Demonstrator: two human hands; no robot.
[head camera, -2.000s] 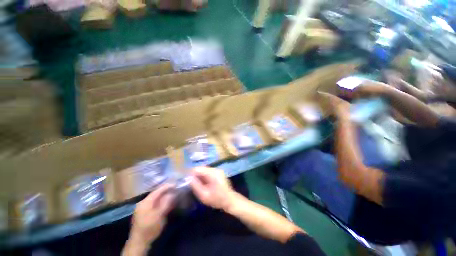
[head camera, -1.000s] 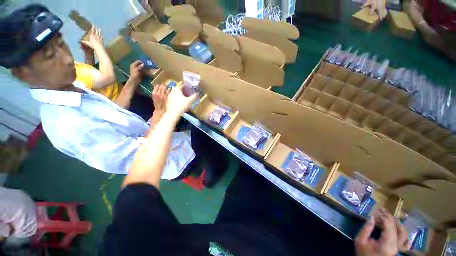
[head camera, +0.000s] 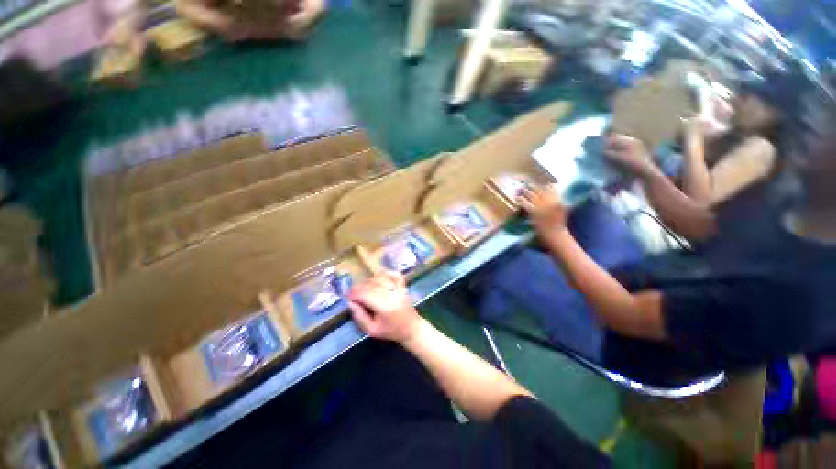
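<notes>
Open mailer boxes (head camera: 186, 374) stand in a slanting row along the table edge. Each of several holds a bagged device (head camera: 240, 352) lying on a flat blue item (head camera: 268, 335). My right hand (head camera: 383, 307) is at the front edge of a middle box, with its fingers bent close beside the bagged device (head camera: 323, 289) there. The picture is blurred, and I cannot tell whether the fingers grip the bag. My left hand is not in view.
Box lids (head camera: 275, 224) stand up behind the row. A divider tray (head camera: 247, 165) with bagged devices at its far side lies beyond. A neighbouring person's hand (head camera: 546, 209) touches the far right box. Another person's hands are at the top left.
My left hand, a second ago holding up a bagged device at the left end of the row, is out of view. The view has swung right. My right hand remains by the boxes.
</notes>
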